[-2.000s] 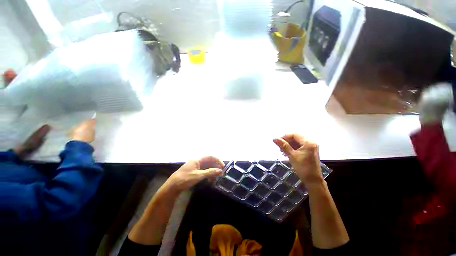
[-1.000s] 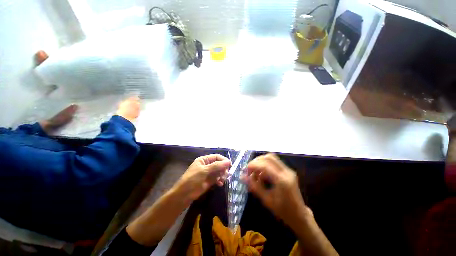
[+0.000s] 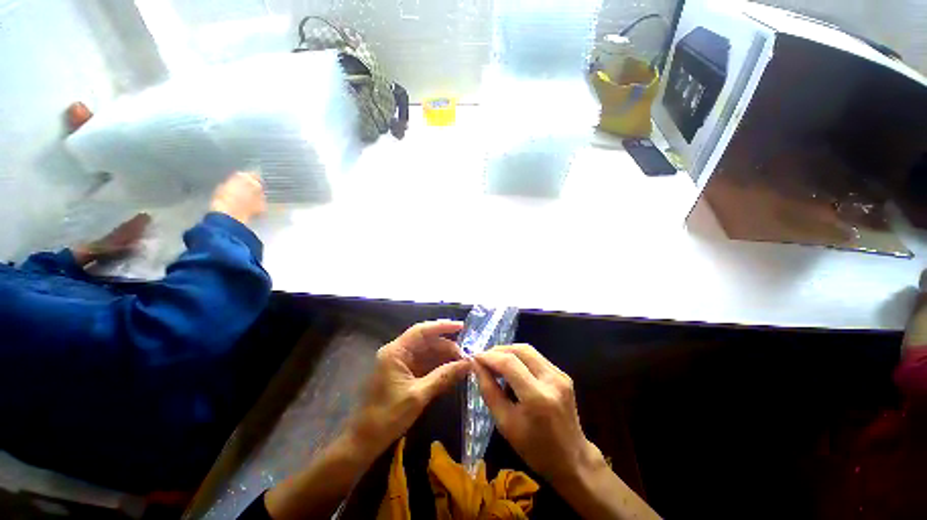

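A clear compartment tray (image 3: 478, 406) stands nearly edge-on over my lap, seen as a narrow shiny strip. Its upper end reaches the bench edge. My left hand (image 3: 407, 381) grips it from the left near the upper part, thumb and fingers pinched at its edge. My right hand (image 3: 529, 401) pinches the same spot from the right, and the fingertips of both hands meet. The fingers hide part of the tray, and I cannot tell whether film lies between them.
White bench top (image 3: 407, 239) ahead. Centre tray stack (image 3: 534, 122), left tray stack (image 3: 224, 132), large printed carton (image 3: 803, 142), yellow container (image 3: 625, 96), black phone (image 3: 649, 156), yellow tape roll (image 3: 439, 111). A blue-sleeved person (image 3: 173, 305) at left; a red sleeve (image 3: 915, 376) at right.
The tray has turned from facing up to nearly edge-on since the first frame. My right hand has closed in on my left at the tray's edge. The blue-sleeved person's hand has shifted slightly.
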